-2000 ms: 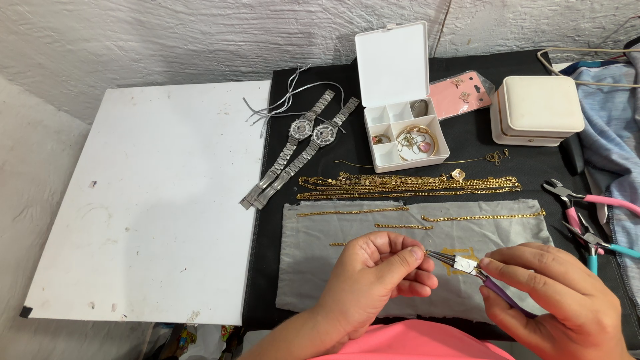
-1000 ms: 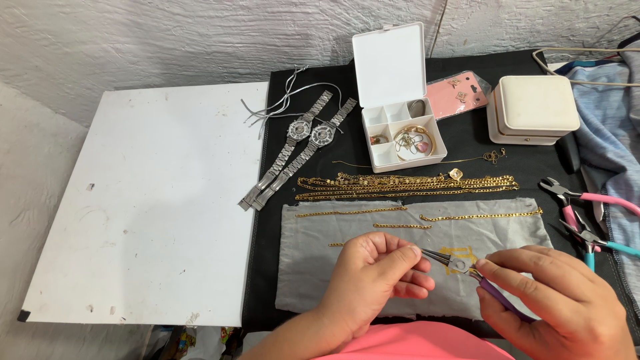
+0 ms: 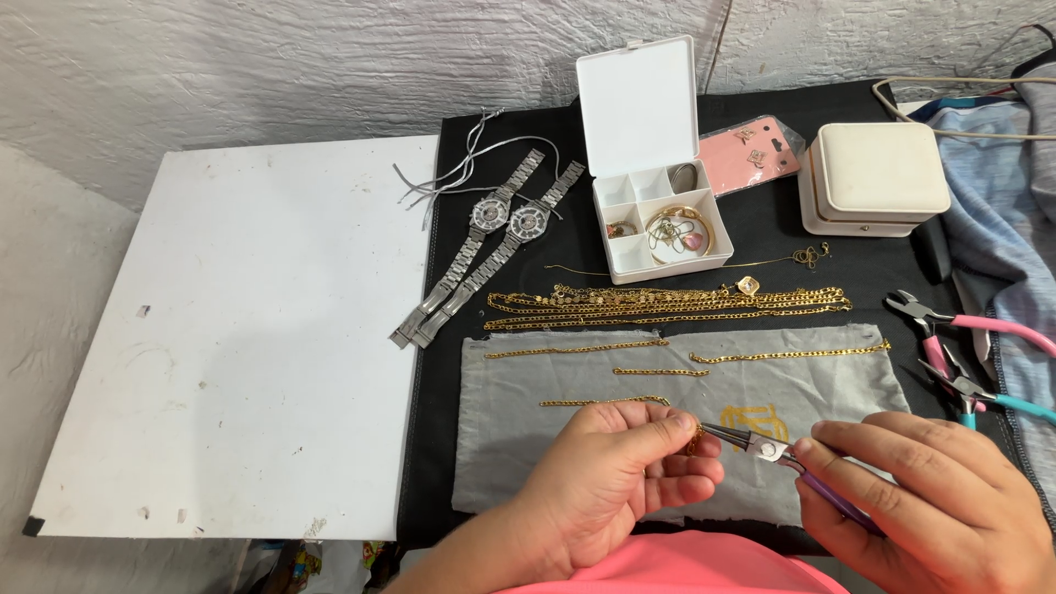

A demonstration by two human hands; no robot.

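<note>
My left hand [image 3: 615, 470] pinches a small gold chain [image 3: 695, 441] between thumb and forefinger. In my right hand [image 3: 924, 487] are purple-handled pliers [image 3: 767, 448], their slim jaw tips touching the chain at my left fingertips. Beneath both hands lies a grey cloth [image 3: 528, 454] with a gold-coloured print. Short gold chain pieces [image 3: 660, 372] rest on it, one partly covered by my left hand. Longer gold necklaces [image 3: 660, 309], one with a square pendant [image 3: 747, 285], stretch along the black mat just beyond the cloth.
An open white compartment box [image 3: 660, 272] holds jewellery. Two metal wristwatches [image 3: 491, 214] lie left of it; a pink earring card [image 3: 742, 161] and cream case [image 3: 883, 169] stand right. Pink-handled cutters [image 3: 916, 307] and teal-handled pliers [image 3: 965, 386] lie at right. A white board [image 3: 247, 330] is at left.
The plier tips now meet the chain at my left fingertips, and a bit of the chain shows below them. Both hands have stayed in nearly the same place.
</note>
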